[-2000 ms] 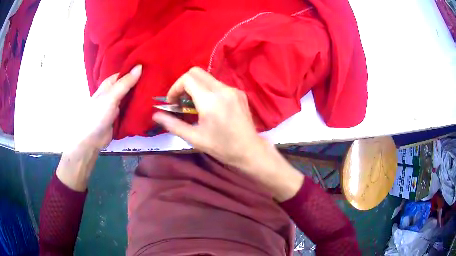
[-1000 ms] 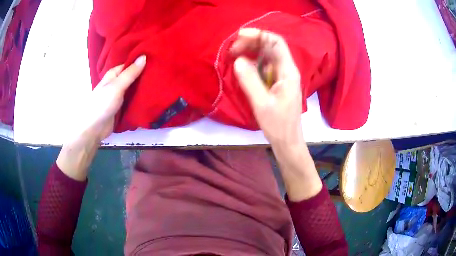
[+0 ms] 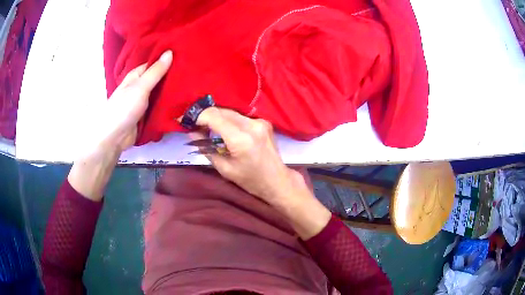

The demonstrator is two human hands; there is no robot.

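Observation:
A red jacket [image 3: 219, 63] lies spread on the white-topped table [image 3: 472, 86], with a pale stitched seam curving down its middle. A black label [image 3: 197, 111] shows near the jacket's lower edge. My left hand [image 3: 126, 106] holds the jacket's left part, thumb on top and the other fingers hidden by the hand and cloth. My right hand [image 3: 244, 138] is at the lower edge beside the label, fingers at the label and cloth. It holds thread snips [image 3: 208, 145] in the palm, blades pointing left, below the label.
A round wooden stool [image 3: 424, 201] stands at the right beyond the table's front edge. Plastic bags [image 3: 473, 271] and a box lie on the floor at the right. Blue material [image 3: 20, 253] is at the lower left. Dark red cloth [image 3: 16, 75] shows at the far left.
My right hand moved from the lower left to the seam, then back down left to the label. The label, uncovered a second ago, is now partly lifted at my right fingers. My left hand keeps its hold.

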